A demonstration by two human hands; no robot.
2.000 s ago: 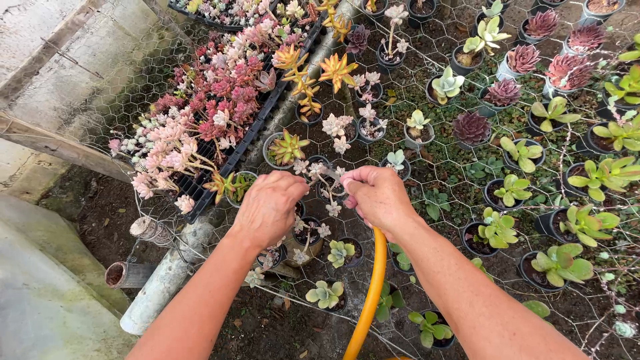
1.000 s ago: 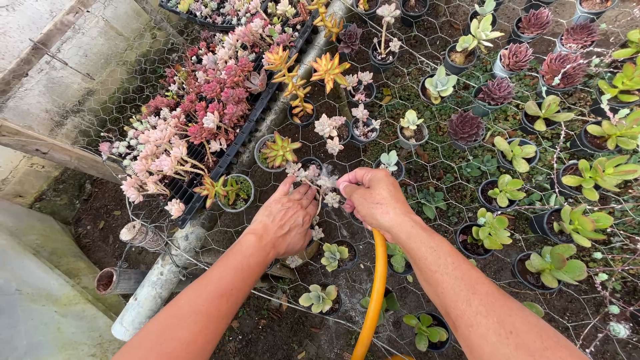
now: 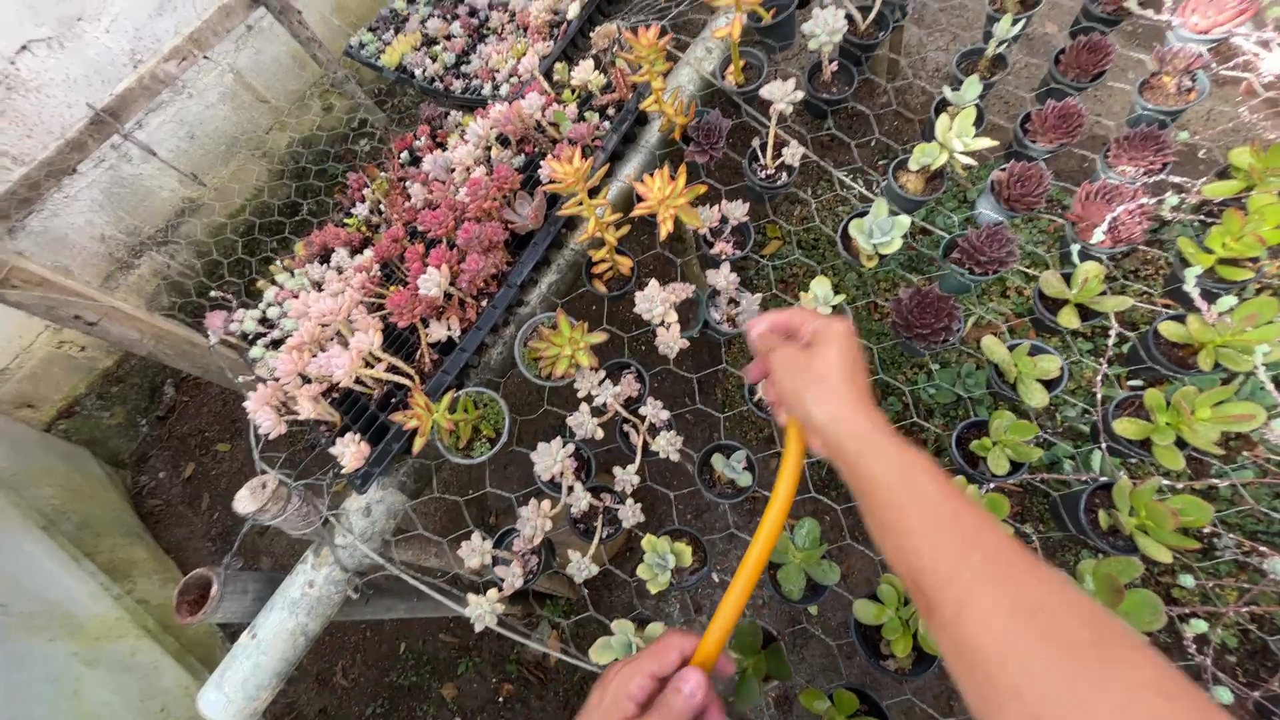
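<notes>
A yellow hose runs between my two hands. My left hand, at the bottom edge, has its fingers closed around the lower part of the hose. My right hand is at the hose's upper end, closed on it, slightly blurred; the hose's tip is hidden. Left of the hose, pale pink trailing succulents grow in small black pots set in wire mesh. A potted pale green succulent stands near my left hand, and a small grey-green one lies just left of the hose.
A black tray of pink and red succulents lies upper left. Rows of potted succulents fill the right. A concrete post, a hollow tube and a wooden beam border the left. Hexagonal wire mesh spans the bed.
My left hand has left the pale pink succulents and moved down to the hose. My right hand has moved up and away from these plants, with the hose still in it.
</notes>
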